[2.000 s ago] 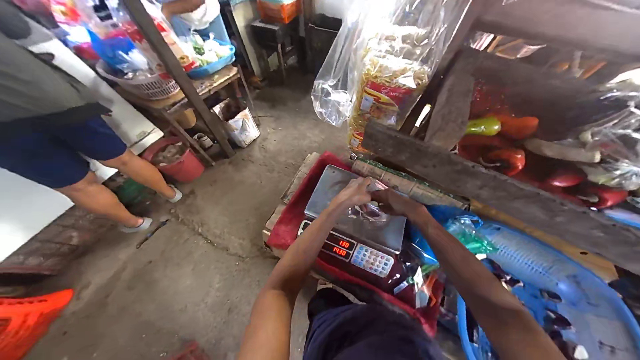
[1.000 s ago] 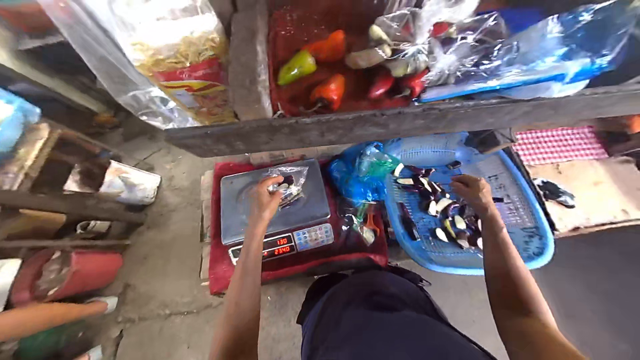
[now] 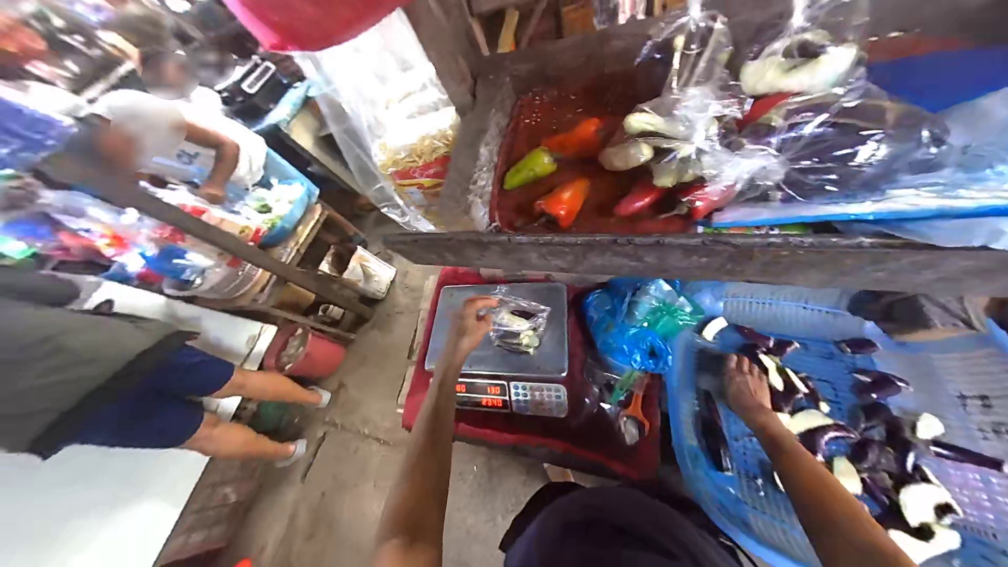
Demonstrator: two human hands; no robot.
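My left hand (image 3: 476, 321) pinches the open edge of a clear plastic bag (image 3: 520, 319) with pieces of eggplant inside. The bag lies on the steel plate of a digital scale (image 3: 543, 362), whose red display is lit. My right hand (image 3: 745, 386) reaches into a blue plastic basket (image 3: 683, 441) and rests on cut eggplant pieces (image 3: 835, 433); whether its fingers grip one is not clear. Between scale and basket lie blue and green plastic bags (image 3: 630, 323) and orange-handled scissors (image 3: 635, 409). Red cloth (image 3: 488, 437) lies under the scale.
A wooden beam (image 3: 669, 256) runs behind the scale, before a tray of peppers (image 3: 563, 201) and bagged eggplants (image 3: 850, 142). One person (image 3: 118, 378) stands at the left; another (image 3: 197, 142) is at a far-left stall. A red bucket (image 3: 307, 350) stands on the floor.
Two seconds ago both hands were together over the scale; my right hand has since moved into the basket. My left hand stays at the bag. The view has shifted strongly.
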